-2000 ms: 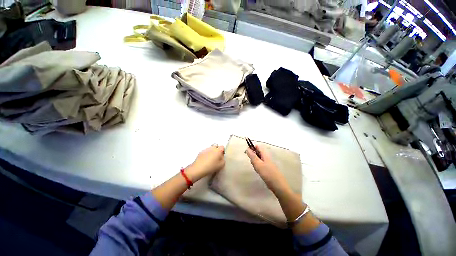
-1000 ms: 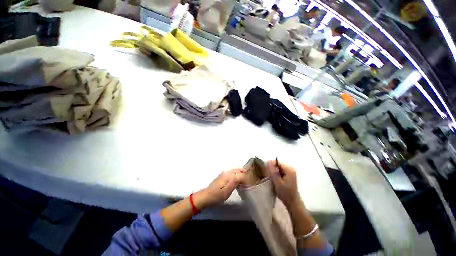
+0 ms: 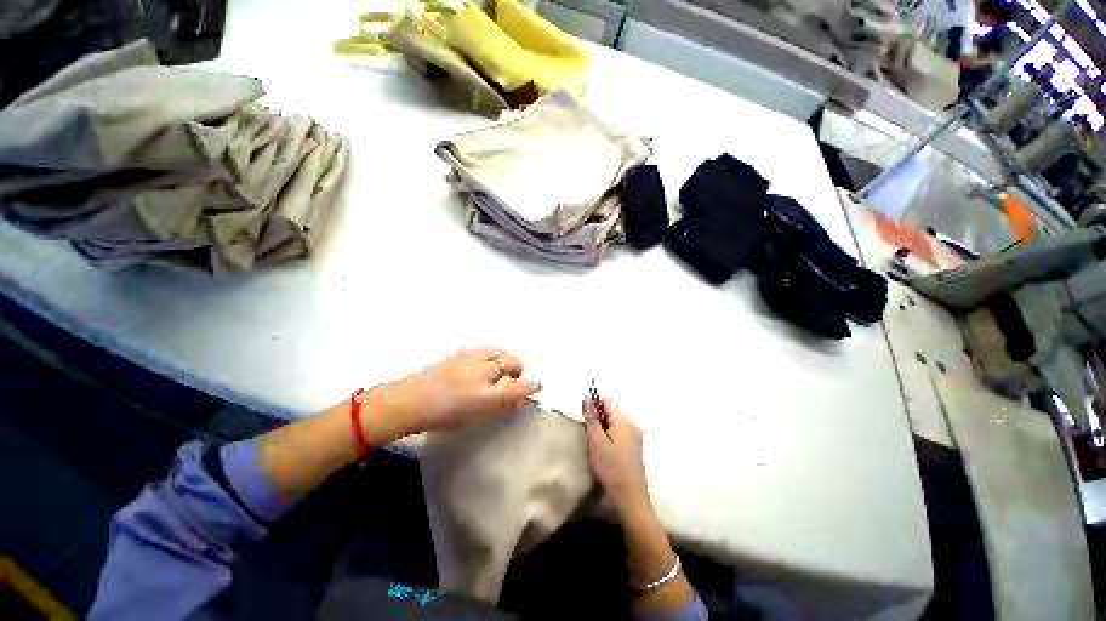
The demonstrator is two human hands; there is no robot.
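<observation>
A beige bag piece hangs over the table's near edge between my hands, its upper edge on the white table. My left hand pinches the piece near its upper left edge, fingertips together. My right hand holds small dark snips, blades pointing up and away, and lies against the right side of the piece. Whether the right fingers also grip the cloth is hidden. Any loose thread is too small to make out.
A large rumpled beige pile lies at left. A neat beige stack lies at centre, with black bundles to its right. Yellow pieces lie behind. A sewing machine stands at right, beyond the white table's edge.
The piece has turned from its open rim held between both hands to hanging spread over the edge. Both hands have moved left and the left hand is higher. The view has shifted.
</observation>
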